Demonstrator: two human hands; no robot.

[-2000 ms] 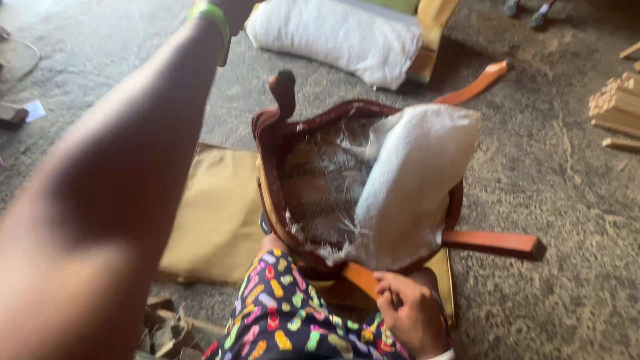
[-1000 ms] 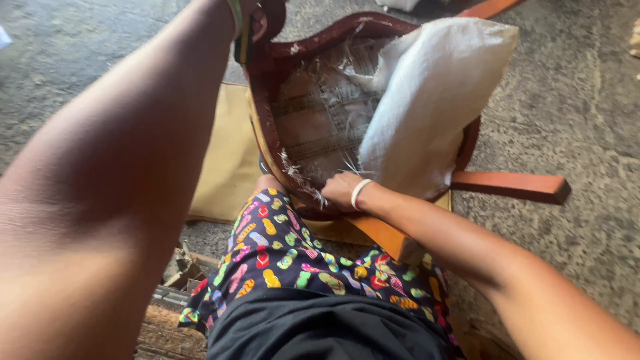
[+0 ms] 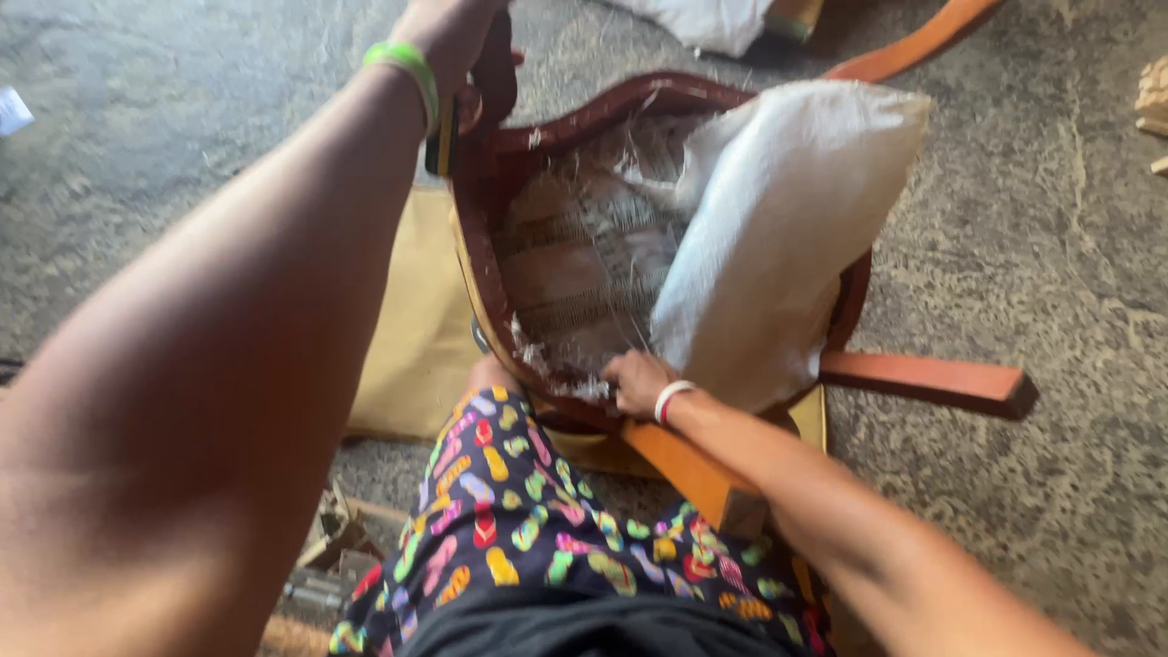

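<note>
An upturned wooden chair frame (image 3: 748,91) lies before my legs, with webbing strips (image 3: 566,292) across its inside. Loose white woven fabric (image 3: 776,228) stands folded up over its right side, frayed along one edge. At the top, my left hand (image 3: 456,32) is wrapped around a dark curved chair leg (image 3: 495,78), partly cut off by the view. My right hand (image 3: 639,383) has its fingers curled at the near rim, beside frayed white fibres (image 3: 589,391); whether it pinches them is hidden. Under the right forearm juts an orange-brown wooden leg (image 3: 684,465).
Another leg (image 3: 922,379) sticks out right, and a curved one (image 3: 922,46) at the top right. Tan sheet material (image 3: 401,347) lies beneath the chair on the concrete floor (image 3: 1004,210). White fabric (image 3: 703,18) is beyond it. Wood pieces lie at the right edge and lower left.
My right hand has let go of the orange-brown leg and moved to the chair's near inner rim. The left hand has come to the dark curved leg, which stood apart from it earlier.
</note>
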